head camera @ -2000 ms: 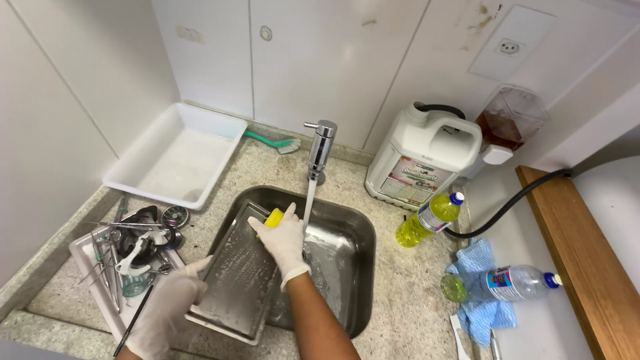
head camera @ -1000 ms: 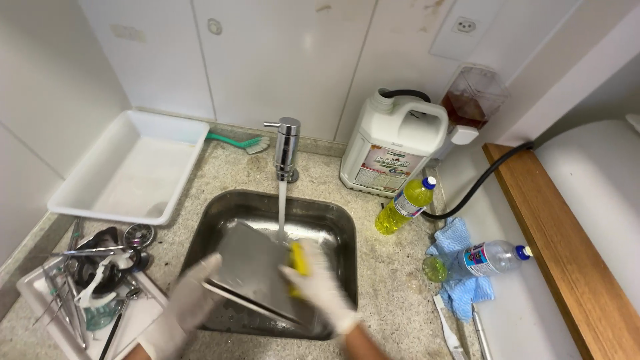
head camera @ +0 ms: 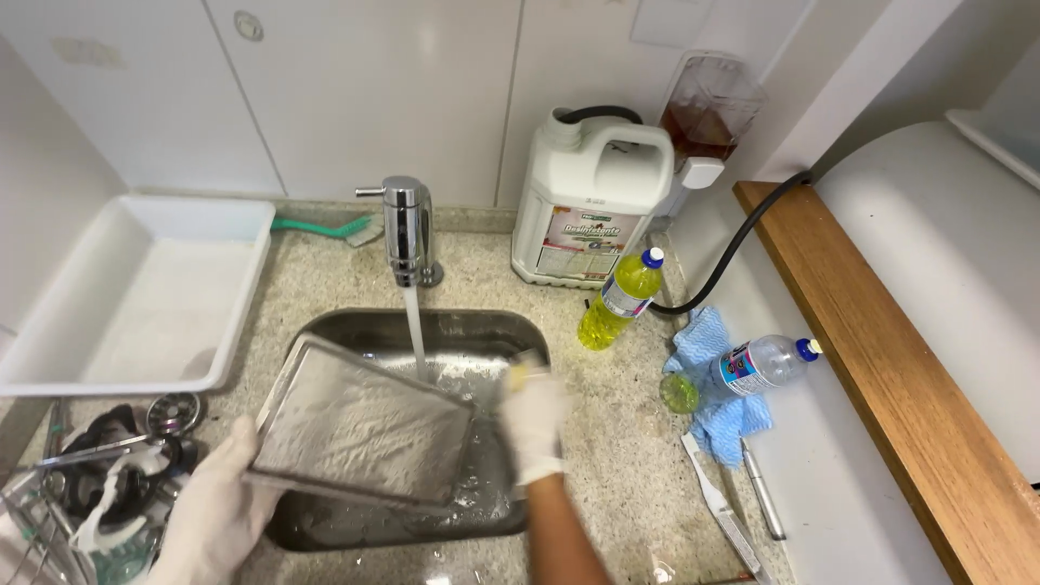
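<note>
My gloved left hand [head camera: 223,496] grips the left edge of a shallow rectangular metal tray [head camera: 361,426], held tilted over the steel sink [head camera: 487,528]. Its wet, streaked inner face shows. To the right of the tray, my gloved right hand [head camera: 534,422] is blurred over the sink's right side, with a yellow sponge [head camera: 520,374] at its fingers. Water runs from the chrome faucet [head camera: 406,231] into the sink behind the tray.
Left stand a white plastic tub [head camera: 162,301] and a pile of metal instruments [head camera: 114,471]. A green-handled brush [head camera: 325,229] lies behind. Right are a white jug [head camera: 589,195], a yellow-liquid bottle [head camera: 621,299], a clear bottle [head camera: 764,366] on a blue cloth [head camera: 723,422] and a toothbrush [head camera: 723,512].
The metal tray has turned from its plain face, seen a second ago, to its streaked face. My right hand and the sponge have moved off the tray to its right.
</note>
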